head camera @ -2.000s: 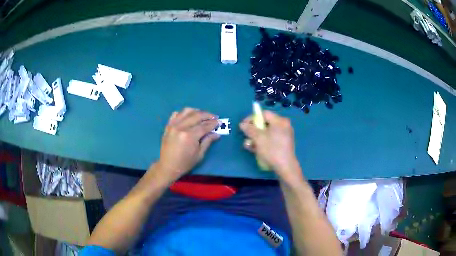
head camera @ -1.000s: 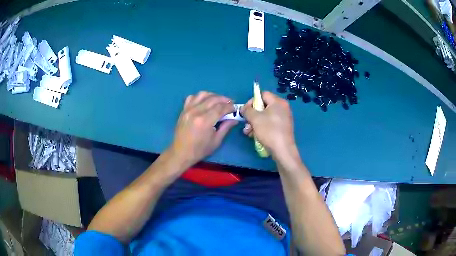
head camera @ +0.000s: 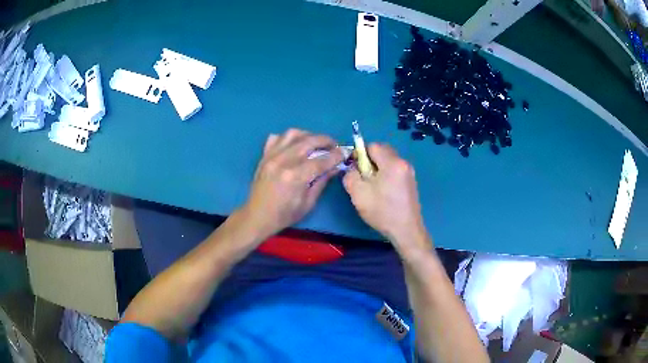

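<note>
My left hand (head camera: 288, 177) grips a white plastic housing (head camera: 344, 150), mostly hidden under its fingers, low over the bench in front of me. My right hand (head camera: 387, 191) holds a small hand tool with a pale yellow handle (head camera: 364, 162); its thin metal tip points away from me. The right fingertips meet the near right end of the housing; whether they hold a black insert cannot be told. A dark pile of glossy black inserts (head camera: 455, 96) lies right of centre, beyond my right hand.
One white housing (head camera: 366, 44) stands apart near the far pale rail (head camera: 426, 27). Three loose housings (head camera: 181, 92) and a heap (head camera: 50, 85) lie left. A long white strip (head camera: 623, 200) lies far right. Cartons (head camera: 71, 273) and white bags (head camera: 508, 294) are below the bench edge.
The view has shifted, so the bench items sit higher and further right than at first. My hands have come together at the housing. The tool now leans further left.
</note>
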